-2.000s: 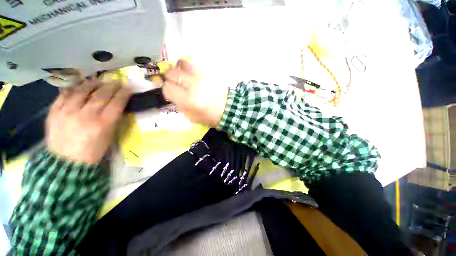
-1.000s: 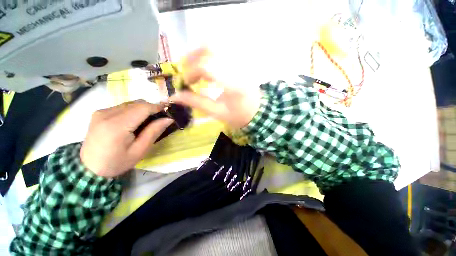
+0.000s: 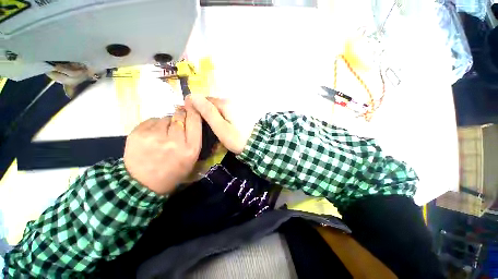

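Observation:
A black strap point(image 3: 208, 143) runs between and under my hands, below the sewing machine's needle area. My left hand point(image 3: 166, 144) is closed on it, fingertips at its upper end. My right hand point(image 3: 221, 121) grips the same strap end from the right, its fingers touching my left fingertips. The strap end in my fingers is mostly hidden. The presser foot area point(image 3: 176, 73) with yellow tape is just above my fingertips. The white machine head point(image 3: 98, 32) is at the upper left. A lap pile of black straps with metal buckles point(image 3: 240, 188) lies below my hands.
Thread snips point(image 3: 337, 96) on an orange cord point(image 3: 356, 75) lie to the right on the white table point(image 3: 415, 131). A loose metal ring lies near the cord. Clear plastic bags point(image 3: 454, 43) are at the upper right. More black strap point(image 3: 71, 152) stretches across the left.
My hands have come together on the strap below the needle area; my left hand has moved right. A black strap now stretches out left of my left hand.

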